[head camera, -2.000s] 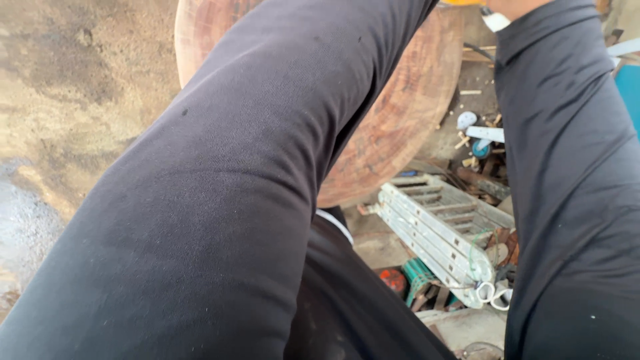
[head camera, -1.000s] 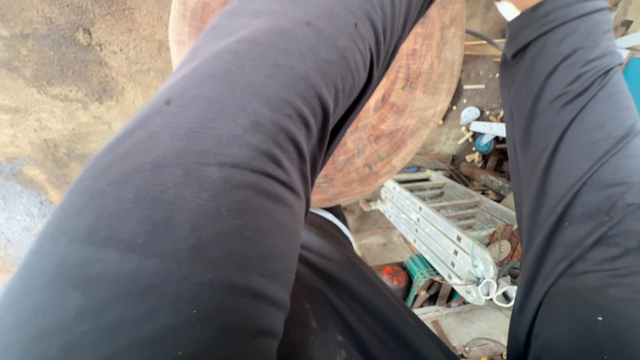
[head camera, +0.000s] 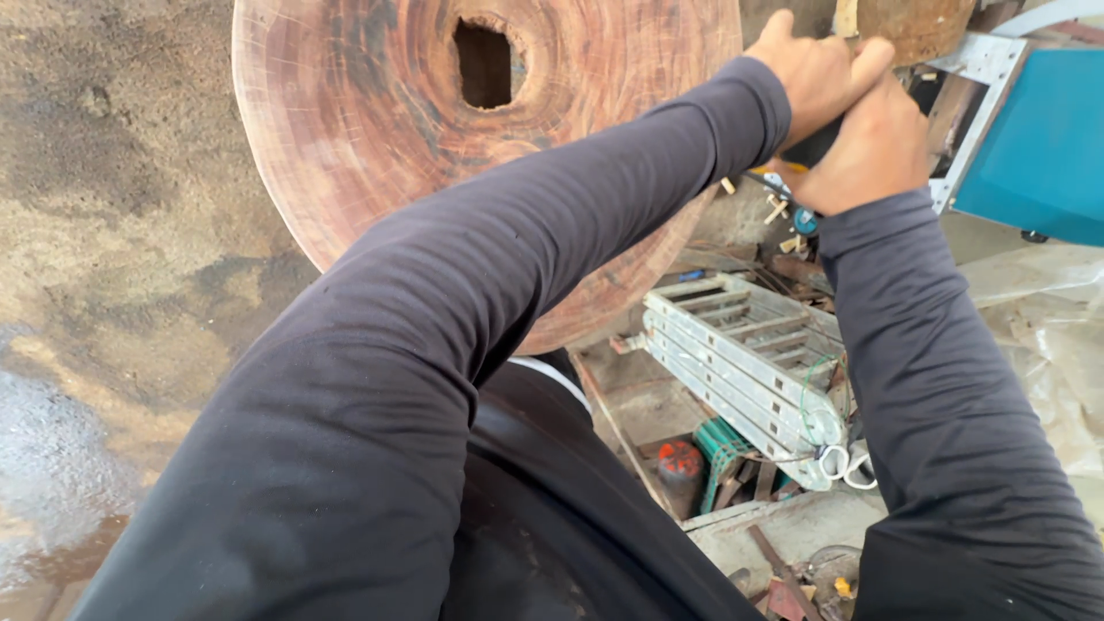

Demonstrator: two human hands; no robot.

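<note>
A large round wood slab (head camera: 362, 112) with a ragged hole in its middle lies beneath my forearms. Past its right edge, my left hand (head camera: 815, 73) is curled against my right hand (head camera: 875, 142), and the two touch at the fingers. Between and below them shows part of a dark object (head camera: 821, 142) with a bit of yellow by my right thumb; my hands hide most of it, so its kind is unclear. My right hand is closed around it. Whether my left hand grips it too cannot be seen. A dark cord (head camera: 763, 181) runs beside my right wrist.
A folded aluminium ladder (head camera: 733, 371) lies below the slab's right side, near a green plastic crate (head camera: 720, 448) and a red-topped container (head camera: 680, 461). A blue panel on a metal frame (head camera: 1035, 147) stands at upper right, by a wood block (head camera: 914, 26). Plastic sheeting (head camera: 1061, 336) lies at right.
Both hands, almost wholly outside the frame a second ago, are now in view together at the upper right. The view has shifted, and the slab's hole now shows.
</note>
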